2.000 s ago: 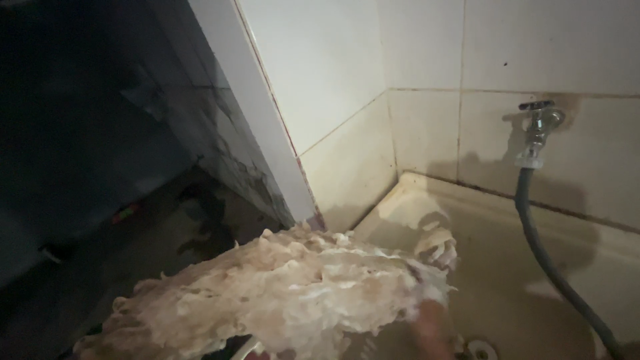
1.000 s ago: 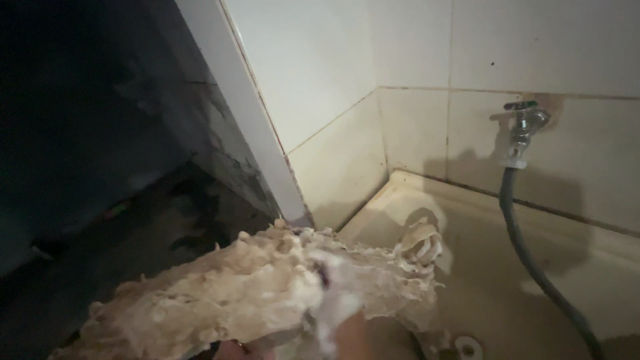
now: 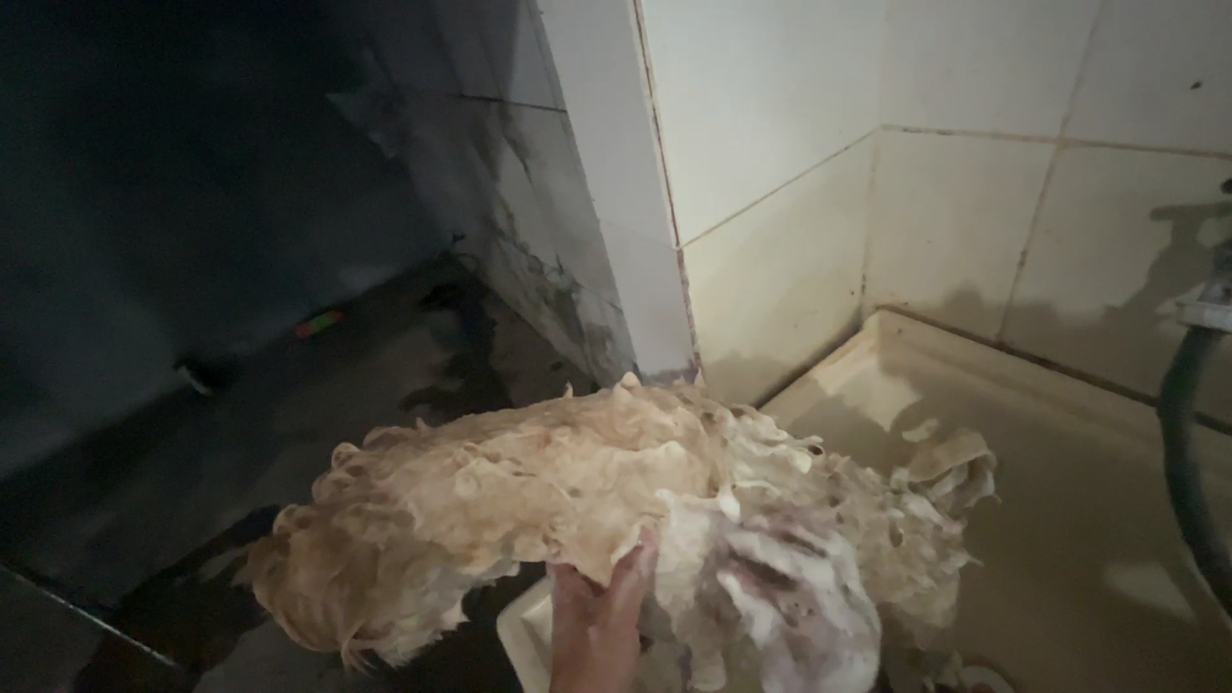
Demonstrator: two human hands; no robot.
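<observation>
A pale, curly-coated animal [image 3: 539, 472], apparently a small dog, lies across the lower middle with its fur wet and lathered. Its coat hangs down at the left end, and a curled tuft [image 3: 953, 467] stands out at the right end. My left hand [image 3: 602, 606] holds the body from the near side, thumb and fingers spread against the lower fur. Thick white foam covers my right hand [image 3: 794, 597], which presses on the near flank toward the right end, fingers partly bent. The animal's face and most of its legs are hidden.
A cream shower tray or basin [image 3: 1078, 500] with a raised rim lies at right, against tiled walls [image 3: 962, 212]. A grey hose [image 3: 1184, 462] hangs from a metal tap [image 3: 1218, 269]. At left, a white wall edge [image 3: 626, 221] borders a dark, wet floor [image 3: 375, 385].
The view has turned left. My right hand has moved from near the animal's right end to its near flank. My left hand shows more fully than a second ago.
</observation>
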